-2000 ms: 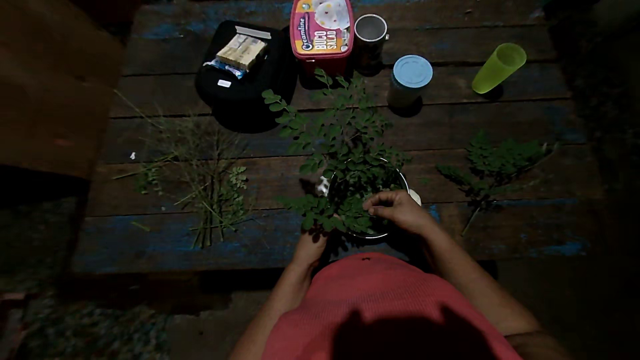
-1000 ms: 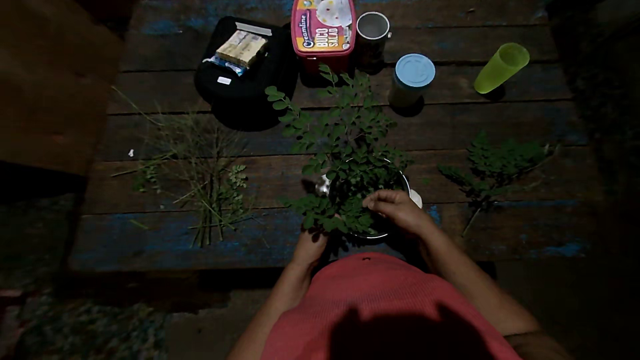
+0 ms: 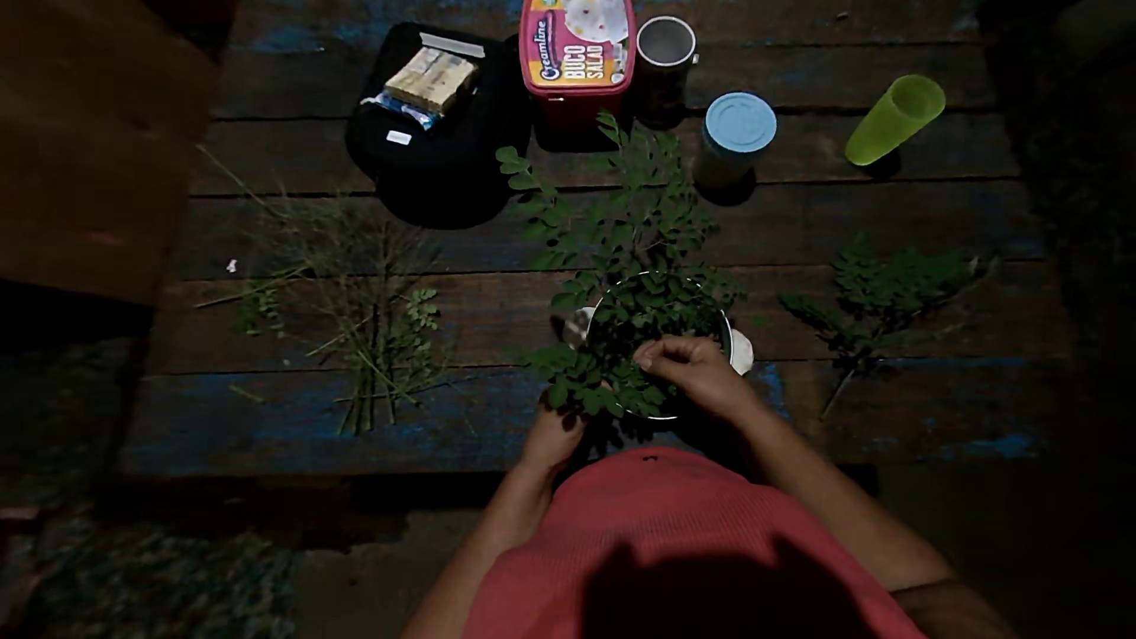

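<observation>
A white-rimmed round bowl [image 3: 729, 342] full of small green leaves stands near the table's front edge. A leafy green branch [image 3: 635, 217] lies over and beyond it, its foliage reaching toward the plastic tub. My left hand [image 3: 561, 426] is at the bowl's lower left, its fingers mostly hidden under leaves; it seems to be on the branch, but its grip cannot be made out. Over the bowl, my right hand [image 3: 688, 362] has thumb and fingertips pinched together at the leaves. Bare stems [image 3: 364, 355] lie in a heap on the left, and another leafy sprig [image 3: 887, 297] lies on the right.
Along the back of the wooden table [image 3: 497, 311] stand a black case [image 3: 368, 146] with a packet [image 3: 432, 80] on it, a red plastic tub [image 3: 577, 111], a dark mug [image 3: 664, 84], a blue-lidded container [image 3: 739, 124] and a tilted green cup [image 3: 895, 120].
</observation>
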